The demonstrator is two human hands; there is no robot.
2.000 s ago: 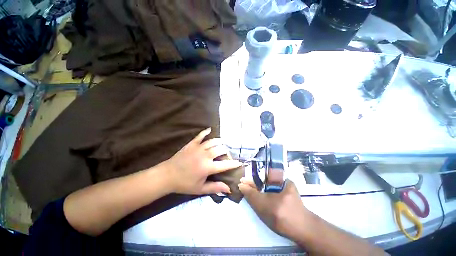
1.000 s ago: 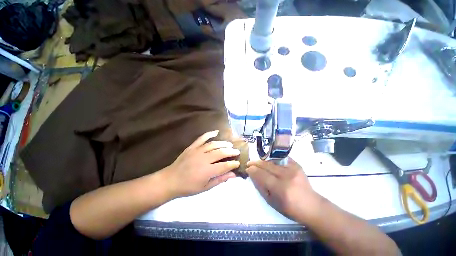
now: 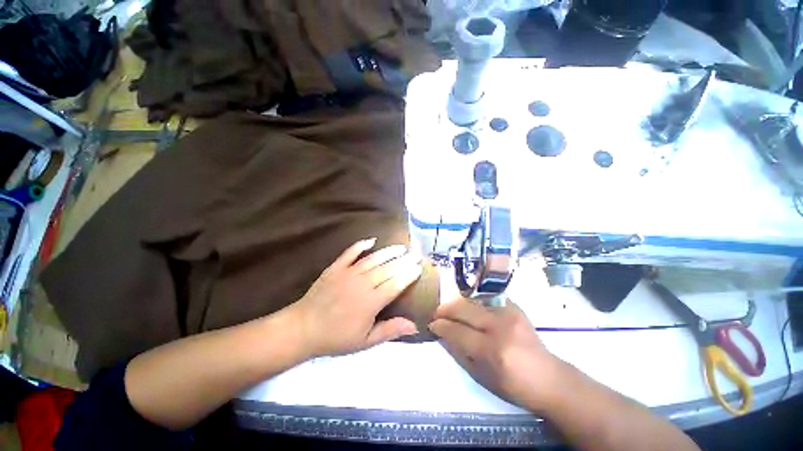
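A brown garment panel (image 3: 255,194) lies left of the sewing machine (image 3: 616,198), its right edge running under the machine head by the needle area. My left hand (image 3: 357,295) lies flat on the panel, fingers pointing at the needle, thumb apart. My right hand (image 3: 493,343) pinches the panel's front right corner just in front of the needle area. The shiny thread take-up lever guard (image 3: 499,251) stands over that spot and hides part of the needle and presser foot.
Scissors (image 3: 726,365) with red and yellow handles lie at the right. A pile of brown pieces (image 3: 282,48) is behind the panel. A pale post (image 3: 471,75) stands on the machine. A measuring strip (image 3: 396,429) runs along the front edge. A black bundle (image 3: 57,44) is at far left.
The view has shifted between frames. My left thumb now stands farther from the fingers than one second ago. My right hand stays at the cloth's corner in front of the needle area.
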